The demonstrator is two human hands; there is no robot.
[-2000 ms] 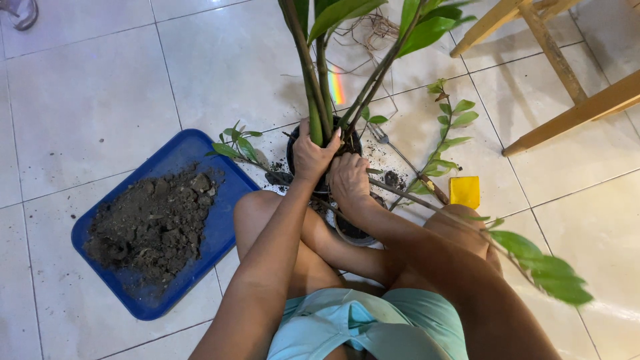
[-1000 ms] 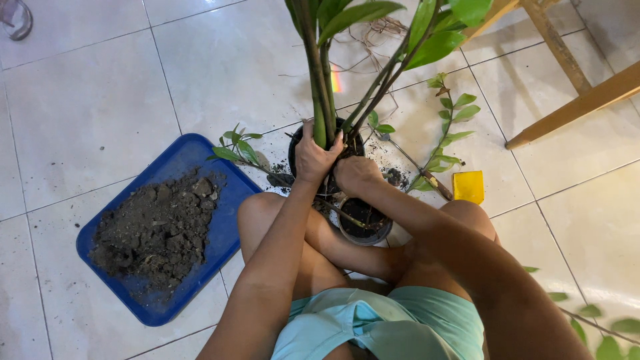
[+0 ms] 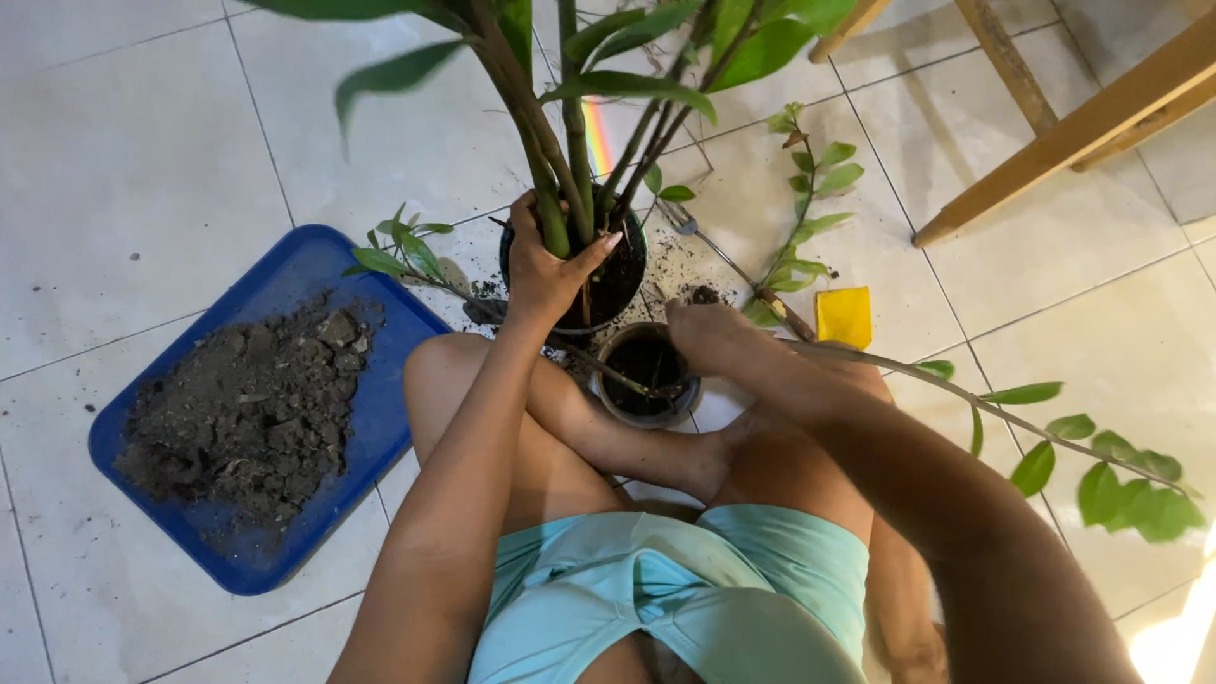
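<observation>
My left hand (image 3: pixel 551 261) is wrapped around the thick green stems (image 3: pixel 556 214) of a leafy potted plant, low down by the soil. The stems rise from a dark round pot (image 3: pixel 636 252) on the floor. A smaller pot (image 3: pixel 644 413) with dark soil stands just in front of it, between my legs. Beside that pot's right rim is my right hand (image 3: pixel 712 337), blurred and seen from the back; its fingers are mostly hidden, so whether it holds anything is unclear. A long leafy stem (image 3: pixel 902 366) reaches out to the right from near this hand.
A blue tray (image 3: pixel 408 318) with a heap of dark soil (image 3: pixel 252 413) lies on the left. To the right are a fork-like hand tool (image 3: pixel 708 242), a cut leafy branch (image 3: pixel 806 204) and a yellow square (image 3: pixel 844 317). Wooden furniture legs (image 3: pixel 1026 152) stand at the upper right. Loose soil lies around the pots.
My right hand has moved away from the base of the big plant, toward the right and down beside the smaller pot. My left hand stays at the stems, which lean differently.
</observation>
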